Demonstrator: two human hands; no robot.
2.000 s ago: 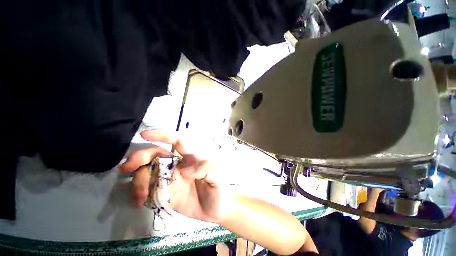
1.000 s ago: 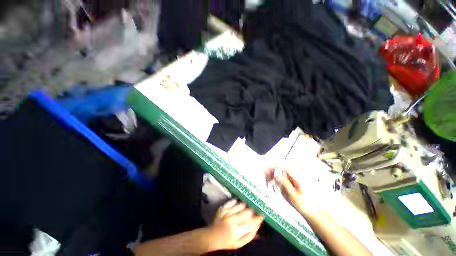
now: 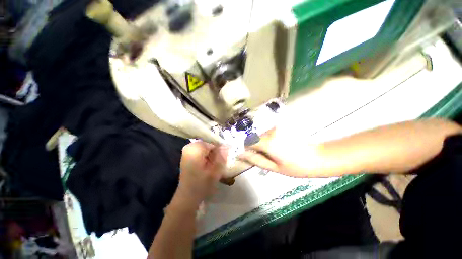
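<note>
The cream sewing machine head fills the upper middle, with a yellow warning triangle and a cream round knob. My left hand is below the needle area, fingers curled, blurred. My right hand comes from the right, its fingertips close to my left hand beside the presser foot area. Glare and blur hide whether either hand holds anything. Black fabric lies to the left of the machine.
The control panel with a green frame and lit white screen is at the upper right. The table's green ruler edge runs along the near side. A white piece lies at the lower left.
The view has swung and moved closer to the machine head. Both hands are now together under the needle area; a second ago they were apart, one at the table edge.
</note>
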